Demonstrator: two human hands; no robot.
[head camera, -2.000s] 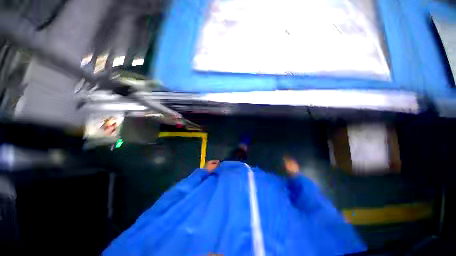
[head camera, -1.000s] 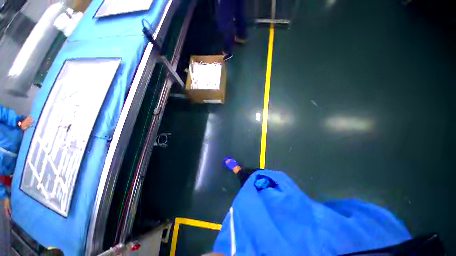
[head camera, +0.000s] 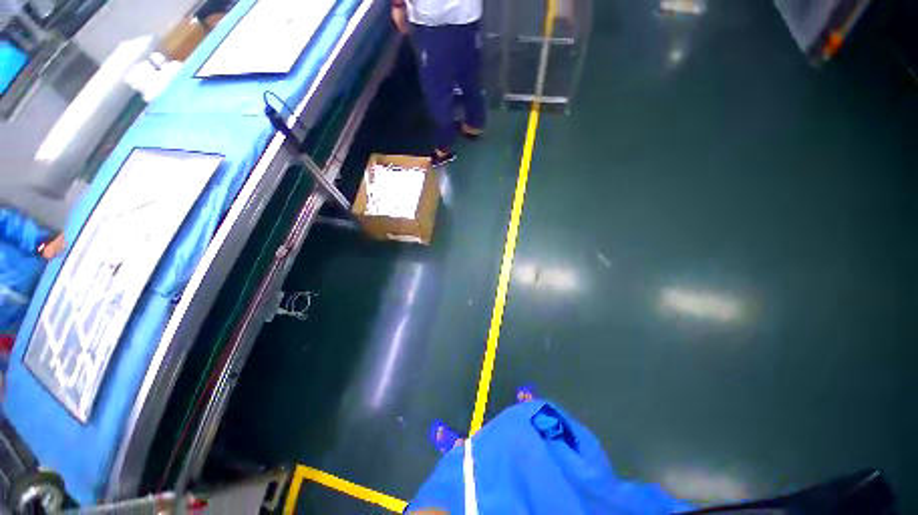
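Neither of my hands shows; only my blue smock and my feet are in view at the bottom. Nearest on the left, a silver back panel (head camera: 126, 256) with several white strips lies on a blue padded carrier board (head camera: 206, 226). A second panel (head camera: 270, 35) lies on blue padding farther up the line. The silver edge rail (head camera: 201, 272) runs along the near side of the boards.
An open brown carton (head camera: 430, 206) with white scraps stands on the floor beside the line. A person (head camera: 450, 75) stands beyond it. A coworker's hand (head camera: 52, 246) touches the panel's far edge. A yellow line (head camera: 508, 251) crosses the green floor. A wheeled frame (head camera: 539, 60) stands on it.
I have turned from facing the line to having it on my left. Since one second ago, the carton sits lower in view, the standing person shows more fully, and both my feet show.
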